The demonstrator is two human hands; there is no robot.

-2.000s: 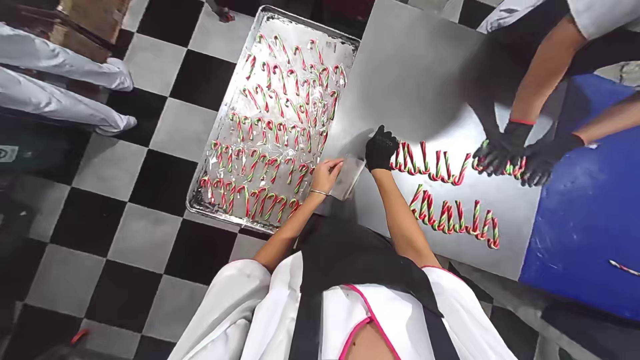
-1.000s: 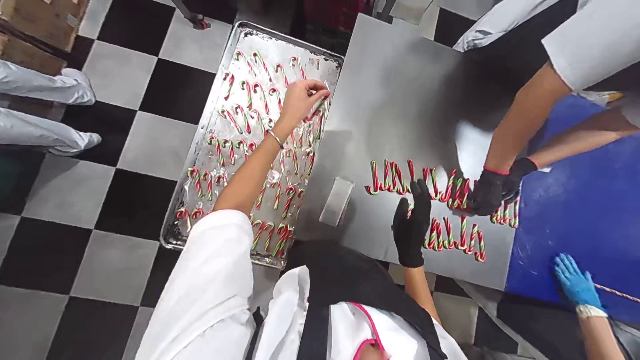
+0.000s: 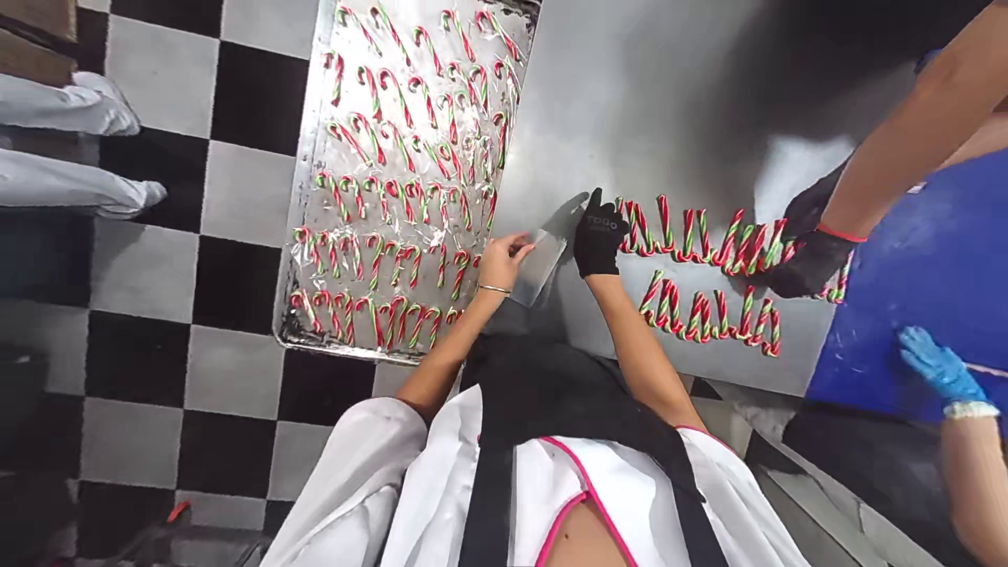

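Observation:
My bare left hand [image 3: 504, 261], with a bracelet at the wrist, pinches the edge of a clear plastic bag [image 3: 537, 268] over the metal table. Just right of it, my right hand [image 3: 601, 235] in a black glove is beside the left end of a row of red, green and white candy canes [image 3: 689, 235]; whether it holds one cannot be told. A shorter row of candy canes [image 3: 697, 315] lies nearer to me. Left of my hands, a metal sheet pan [image 3: 315, 189] carries several rows of candy canes in clear wrappers.
A co-worker's black-gloved hands [image 3: 811, 260] touch the right end of the upper row. Another person's blue-gloved hand [image 3: 941, 366] rests on a blue surface [image 3: 921, 276] at the right. A person's legs [image 3: 63, 106] stand on the checkered floor left of the pan.
My left hand has come back from over the sheet pan to the plastic bag. My right hand has moved from beside the lower row to the upper row's left end.

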